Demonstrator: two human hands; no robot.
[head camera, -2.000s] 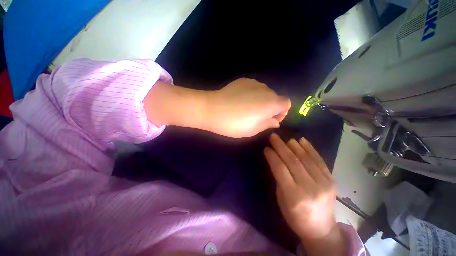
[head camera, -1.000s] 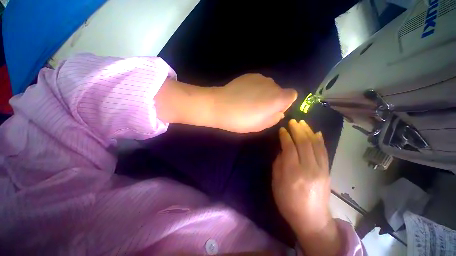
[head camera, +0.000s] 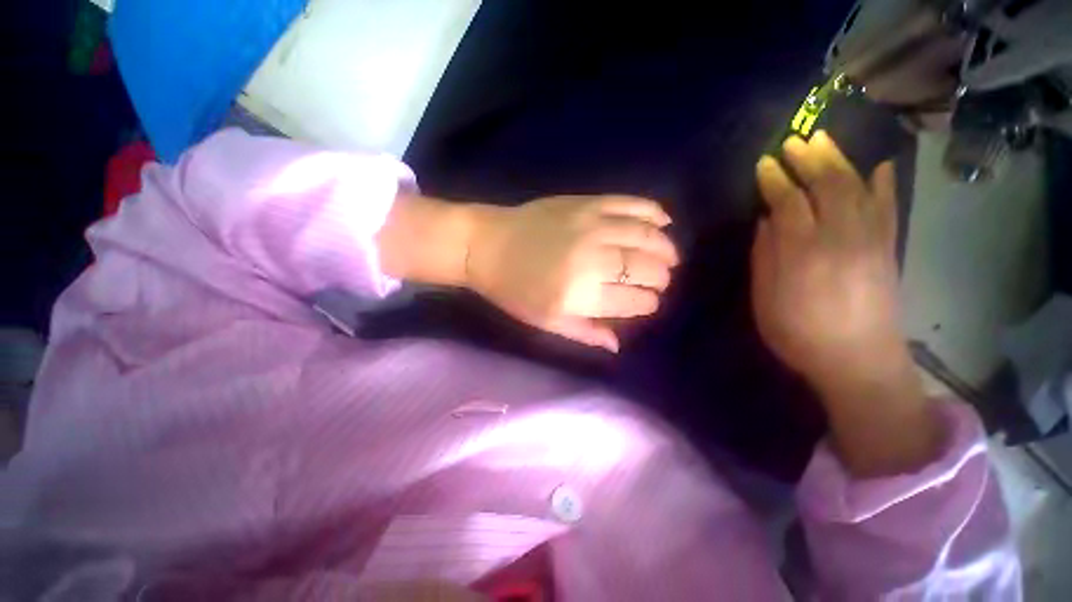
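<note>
A large dark garment panel (head camera: 564, 106) covers the middle of the table and runs down to the lap. My left hand (head camera: 576, 265) lies palm down on it, fingers slightly spread, a ring on one finger. My right hand (head camera: 829, 253) lies on the cloth at the right, its fingertips just below the bright yellow-green presser foot (head camera: 809, 114). No item shows gripped in either hand. The cloth under the presser foot is too dark to make out seams or edges.
The sewing machine head (head camera: 899, 53) is at the top right. The cream table (head camera: 976, 247) shows at the right, with white paper (head camera: 1040, 353) near the edge. A blue cloth or cover (head camera: 194, 65) is at the top left, with a red object (head camera: 127, 176) below it.
The view has shifted, so the machine sits higher and further right. My left hand has drawn back from the presser foot and turned flat. My right hand has moved up close to the foot.
</note>
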